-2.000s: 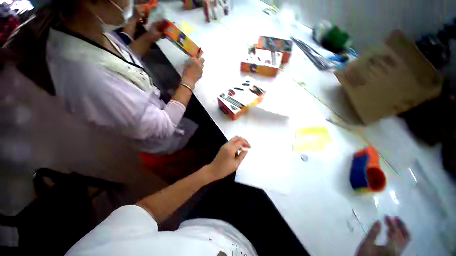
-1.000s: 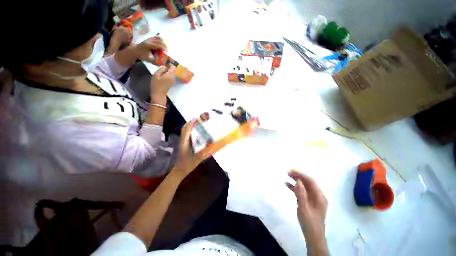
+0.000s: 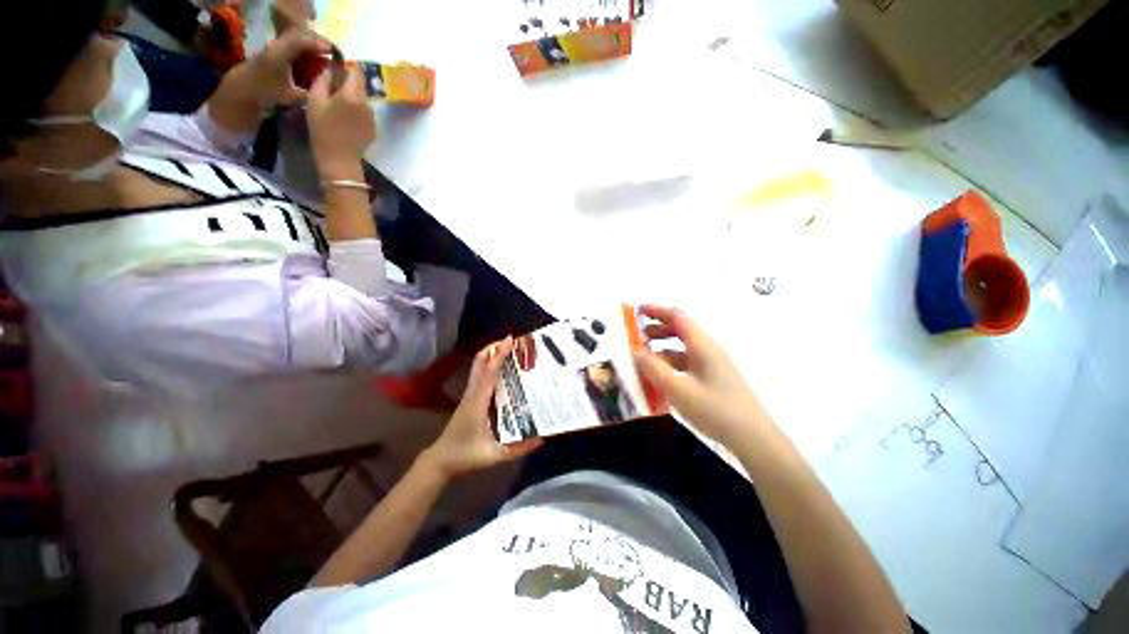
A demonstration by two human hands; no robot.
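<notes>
A retail box (image 3: 572, 379) is held over the table's near edge, its white back panel with small dark pictures facing up and an orange strip at its right end. My left hand (image 3: 471, 415) is closed around the box's left end. My right hand (image 3: 693, 369) holds the right end, its fingers over the orange strip. Whether a sticker is between the right fingertips cannot be told.
A co-worker (image 3: 235, 285) at the left handles an orange box (image 3: 399, 83). Another retail box (image 3: 572, 47) lies at the far side. An orange and blue tape dispenser (image 3: 969, 273), yellow paper (image 3: 787, 190), clear sheets (image 3: 1075, 421) and a brown carton (image 3: 960, 43) are on the right.
The box has moved in from the left toward my body in my left hand. My right hand has moved left onto its right end. The view has shifted, with the carton now cut off at the top.
</notes>
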